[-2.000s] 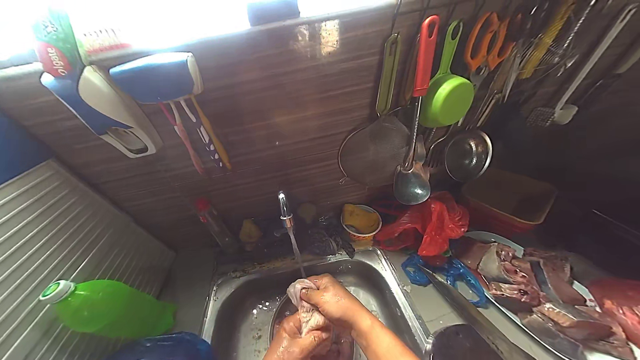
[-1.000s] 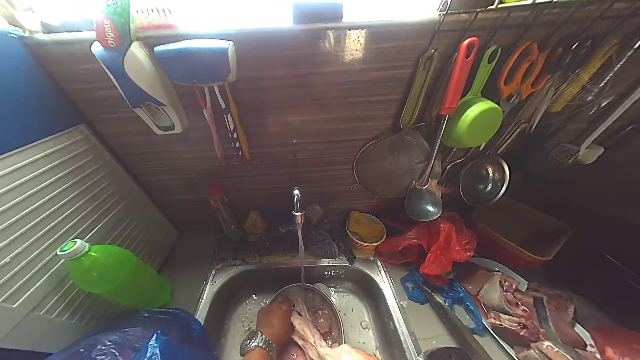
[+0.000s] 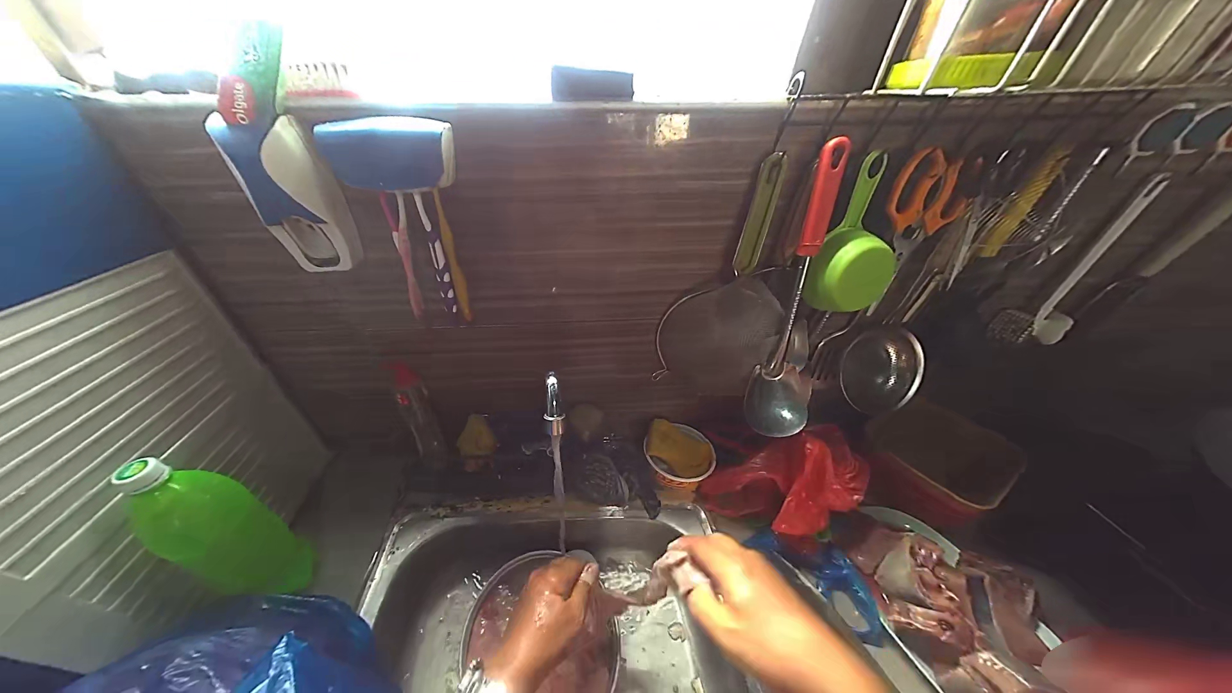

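Over a stainless steel sink (image 3: 390, 568), both hands grip a strip of pale, wet raw flesh (image 3: 630, 599) stretched between them. My left hand (image 3: 553, 611), with a watch at its wrist, is above a round bowl (image 3: 470, 626) holding more raw flesh and pinkish water. My right hand (image 3: 727, 587), slightly blurred, is closed on the strip's other end, near the sink's right side. From the faucet (image 3: 552, 404) water runs down just behind my left hand. Cut raw pieces (image 3: 914, 587) lie on a white tray (image 3: 900, 520) to the right.
A green bottle (image 3: 221, 529) and a blue plastic bag (image 3: 279, 645) are left of the sink. Red (image 3: 818, 476) and blue bags (image 3: 842, 577), plus a tub with a yellow sponge (image 3: 679, 452), sit at the right and back. Utensils, including a ladle (image 3: 778, 399), hang on the wall.
My hands were close together at first; now they are apart, the right one farther right, with flesh stretched between them. The bowl shows more plainly than two seconds ago.
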